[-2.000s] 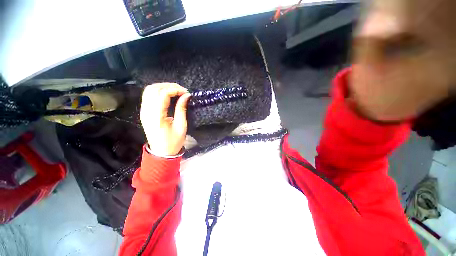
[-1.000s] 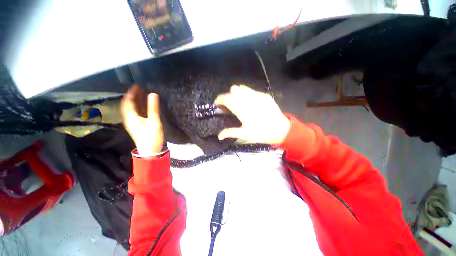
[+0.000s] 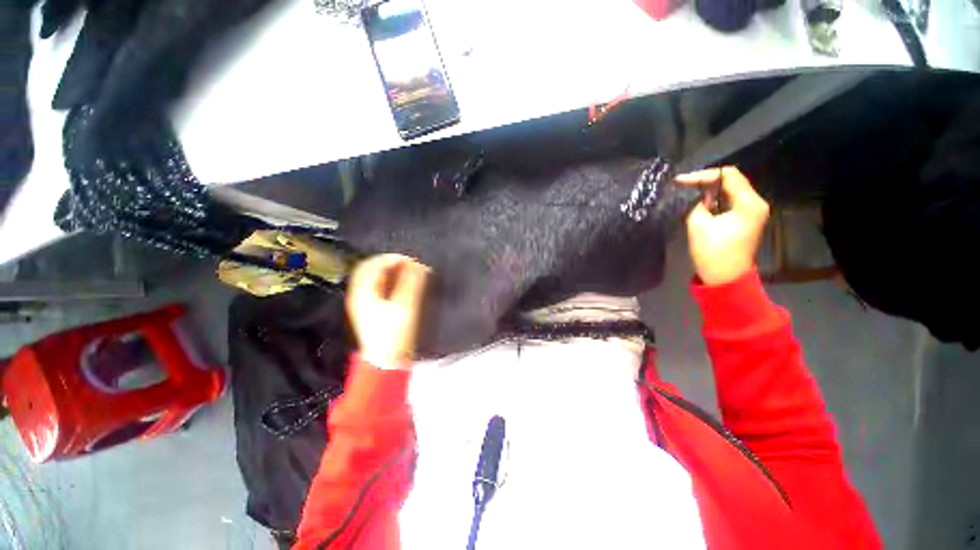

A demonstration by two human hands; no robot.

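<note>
The dark nubby garment piece (image 3: 559, 231) is spread over the lap below the table's edge. A short strip of beaded trim (image 3: 647, 189) lies at its right end, with another small shiny bit near its upper left. My right hand (image 3: 729, 223) pinches the garment's right edge beside the trim. My left hand (image 3: 387, 306) is blurred at the garment's left side, fingers curled on the dark cloth. No needle can be made out. A loop of loose trim (image 3: 296, 414) hangs over dark cloth at the left.
A lit phone (image 3: 415, 75) lies on the white table (image 3: 290, 118). A red thread scrap (image 3: 608, 107) is at its edge. Shiny black pieces (image 3: 140, 193) hang at left, near an open bag (image 3: 263, 265). A red stool (image 3: 107, 376) stands lower left. A person in black (image 3: 913, 204) is at right.
The garment piece has been shifted and spread wider, its trim now farther right. My right hand came down from near the camera, then moved right to the garment's edge. The view shifted left.
</note>
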